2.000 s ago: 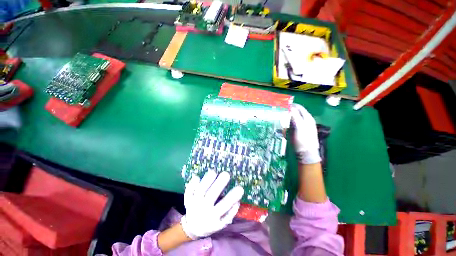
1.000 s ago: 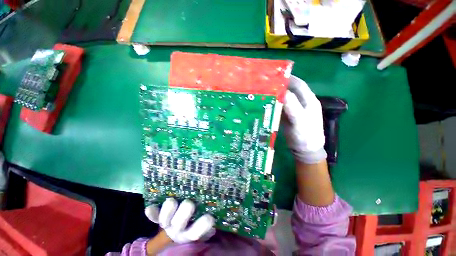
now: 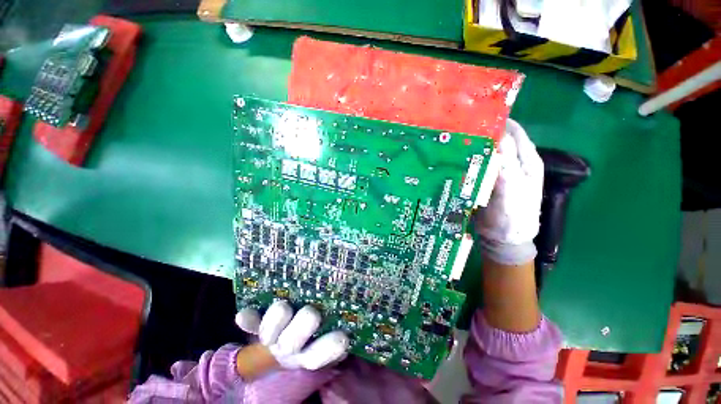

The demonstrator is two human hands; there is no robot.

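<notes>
A green circuit board (image 3: pixel 348 229) lies solder side up in front of me, slightly tilted, with a white glare patch at its upper left. A red foam pad (image 3: pixel 395 87) shows behind and beyond its far edge. My left hand (image 3: pixel 292 335), white-gloved, holds the board's near edge, fingers on top and thumb at the left. My right hand (image 3: pixel 512 197), also white-gloved, grips the right side at the board and pad; its fingertips are partly hidden behind them.
A black scanner (image 3: pixel 557 189) lies right of my right hand. Another board (image 3: pixel 59 83) sits on a red pad (image 3: pixel 107 87) at the left. A striped box (image 3: pixel 545 47) stands on the raised shelf (image 3: pixel 348 16). Red trays (image 3: pixel 573 363) are lower right, a black tote (image 3: pixel 142 300) lower left.
The board and pad first came closer and the board slid nearer me relative to the pad. Since then both have shifted right in view and turned slightly clockwise, with both hands still on them.
</notes>
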